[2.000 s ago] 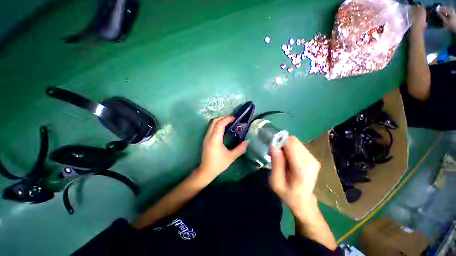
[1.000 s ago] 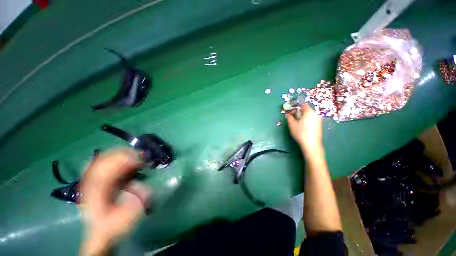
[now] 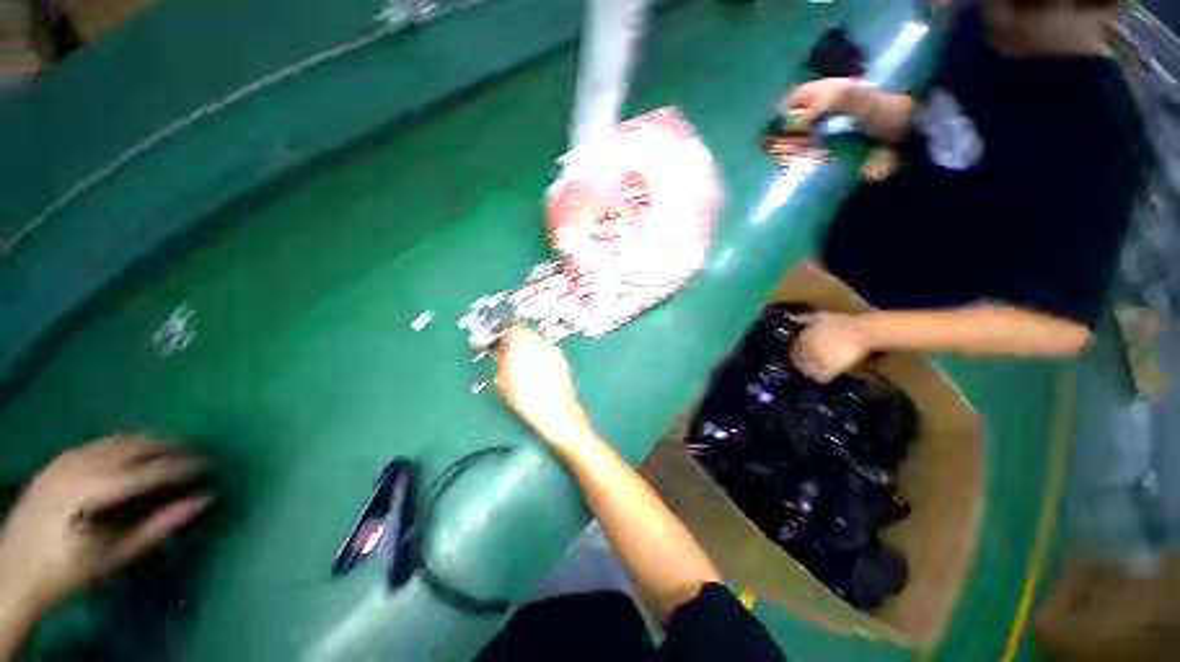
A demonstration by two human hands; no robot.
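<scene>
A black headphone side assembly (image 3: 404,524) with a thin curved arm lies on the green belt (image 3: 298,414), with no hand on it. My right hand (image 3: 537,382) is at the near edge of the loose metal caps (image 3: 537,300), fingertips down. A greyish shape shows at its fingertips, too blurred to tell what it is. The caps spill from a clear bag (image 3: 647,213), glaring white and pink. My left hand (image 3: 104,517) is blurred at the lower left, fingers bent over a dark shape. I cannot tell whether it grips it.
An open carton (image 3: 951,517) full of glossy black parts stands by the bench at the right. Another person (image 3: 983,168) in dark clothes has one hand in the carton and the other at the belt. A pale metal bracket (image 3: 606,65) stands behind the bag.
The view has swung right. My left hand has let go of the assembly and moved left. My right hand has moved from beside it to the caps. The other person's hand is now in the carton.
</scene>
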